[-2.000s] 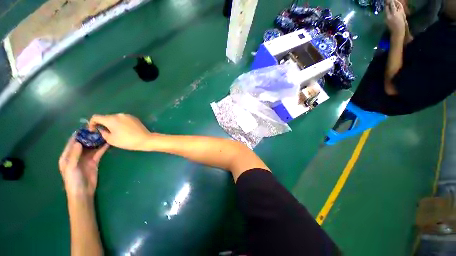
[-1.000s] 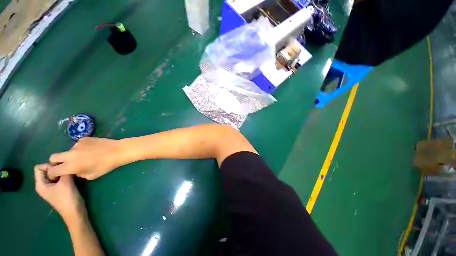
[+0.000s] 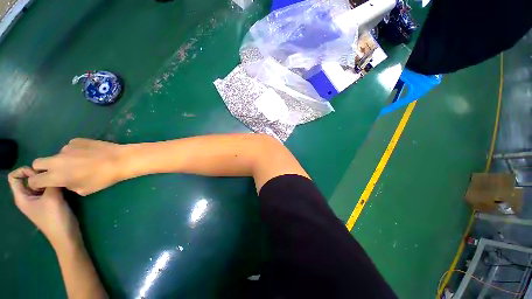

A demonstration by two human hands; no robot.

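A round dark blue coil assembly [image 3: 102, 88] with a pale centre lies flat on the green bench [image 3: 192, 117], with pale leads at its upper left. My right hand [image 3: 87, 166] reaches across from the right, its fingers bent and meeting the fingers of my left hand [image 3: 44, 204] at the far left. Both hands are below the coil assembly in the picture and apart from it. Whether something small is between the fingertips cannot be seen.
A speckled bag [image 3: 251, 102] and a clear plastic bag [image 3: 297, 35] lie against a blue-and-white box [image 3: 335, 82]. Dark wired units [image 3: 399, 23] are behind it. A black unit [image 3: 7, 153] is cut off at the left edge. A person in black [image 3: 461, 35] is beside a blue stool [image 3: 421, 90].
The coil assembly, in my hands two seconds ago, has been let go and lies on the bench. My hands have moved down and left from it, fingertips together. The view has shifted.
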